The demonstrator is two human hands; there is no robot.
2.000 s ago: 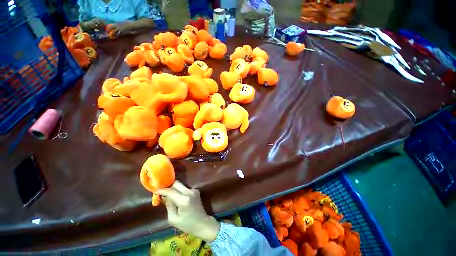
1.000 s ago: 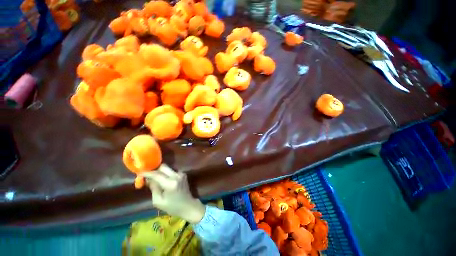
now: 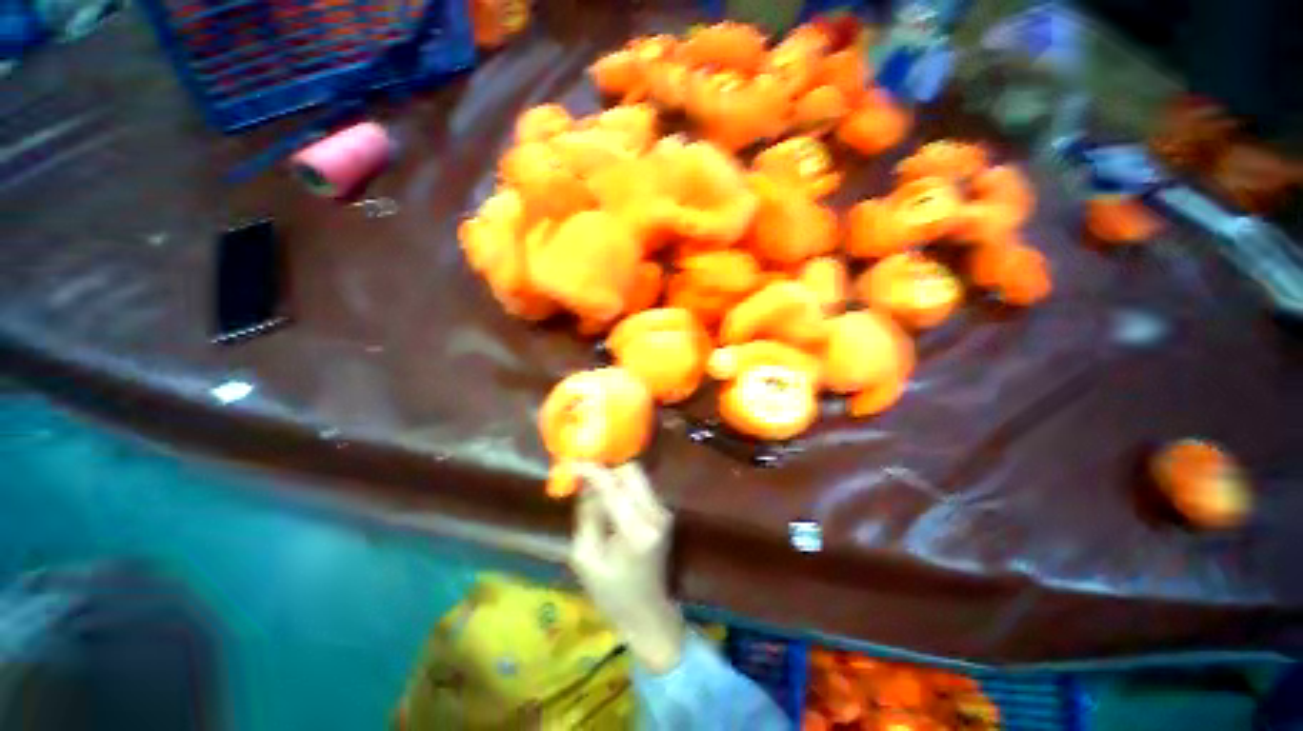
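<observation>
The frame is blurred. My right hand (image 3: pixel 623 550) reaches in from the bottom, over the table's front edge. Its fingertips pinch the small orange stub under a round orange plush toy (image 3: pixel 597 414), holding it up at the near side of the toy pile (image 3: pixel 657 214). A toy with a pale face (image 3: pixel 769 394) lies just right of it. Dark snips (image 3: pixel 736 443) lie partly seen by that toy. My left hand is not in view. No needle or thread can be made out.
On the brown table (image 3: pixel 415 314) are a black phone (image 3: pixel 249 280), a pink thread cone (image 3: pixel 343 157), a blue crate (image 3: pixel 307 64) and a lone orange toy (image 3: pixel 1202 483). Below the edge are yellow cloth (image 3: pixel 522 657) and a crate of orange toys (image 3: pixel 893 696).
The view has swung left, so the table's things sit further right in the picture. The phone and thread cone show more fully. My right hand still holds the same toy near the pile.
</observation>
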